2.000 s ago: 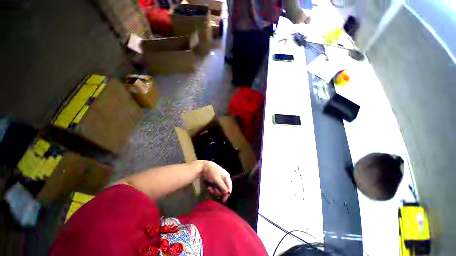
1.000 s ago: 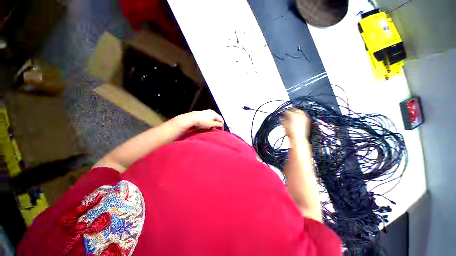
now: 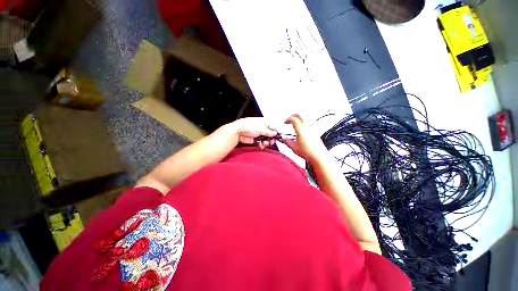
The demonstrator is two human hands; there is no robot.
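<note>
My left hand is at my waist by the table's near edge, its fingers closed on a small dark cable piece. My right hand meets it from the right, thumb and fingers on the same piece, one finger raised. The fingers hide most of the piece. A big looping heap of thin black cables lies on the table right of my right hand, with small black connectors at its lower end.
Short thin black strands lie on the white table. An open carton with dark pieces stands on the floor at left. A yellow and black device, a red-and-black box and a brown round object are on the far side.
My right hand has left the cable heap and come to my left hand at the waist. Two seconds ago the view faced further up the table.
</note>
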